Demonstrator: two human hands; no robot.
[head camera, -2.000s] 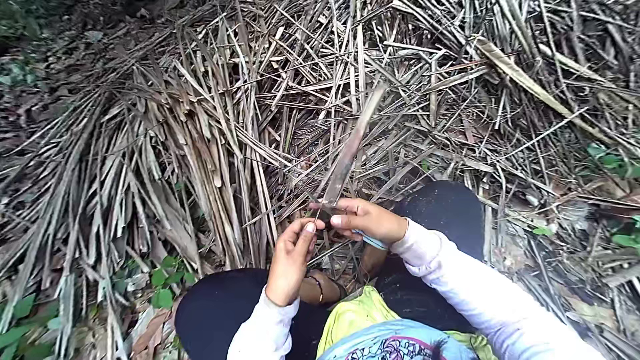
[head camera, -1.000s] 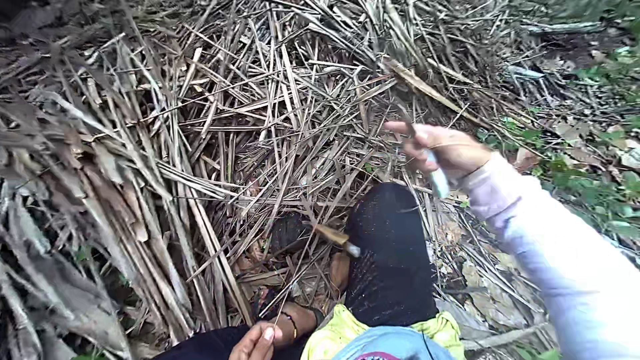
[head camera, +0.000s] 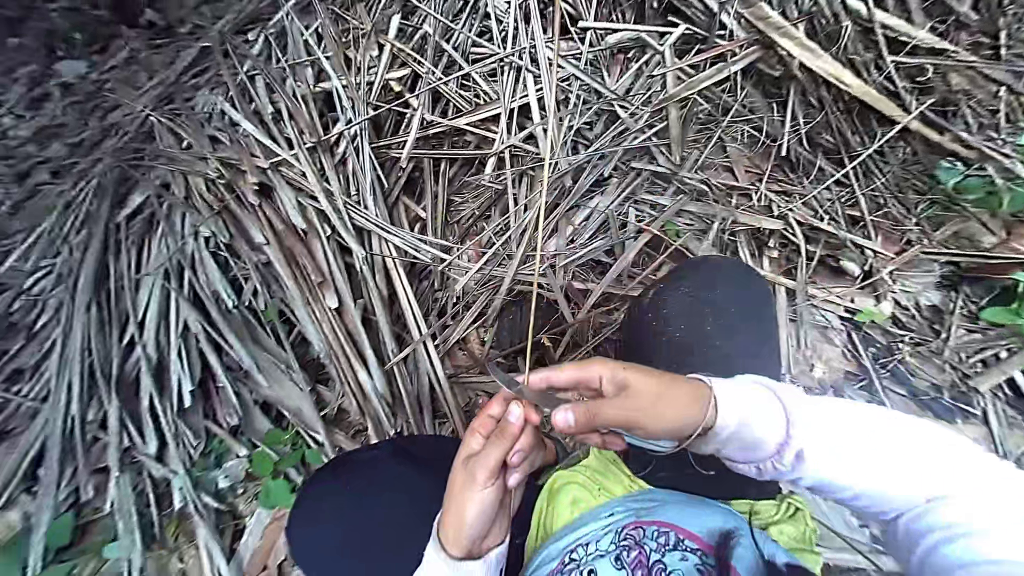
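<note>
My left hand (head camera: 492, 472) pinches the lower end of a thin, long stem or palm leaf midrib (head camera: 546, 176), which stands up from the fingertips toward the top of the view. In my right hand (head camera: 624, 400) is a knife, and its curved metal blade (head camera: 512, 384) lies across the stem just above my left thumb. The fingertips of both hands are close together, low in the middle. The knife's handle is hidden in my right palm.
A thick heap of dry palm leaf strips (head camera: 312, 264) covers the ground ahead and left. My bent knees (head camera: 700, 320) stand on both sides of the hands. Small green leaves (head camera: 276, 480) grow at lower left. A broad dry frond piece (head camera: 848, 80) lies at upper right.
My right hand, out to the right a second ago, is back beside my left hand. The long thin stem now stands upright between them. The view has shifted.
</note>
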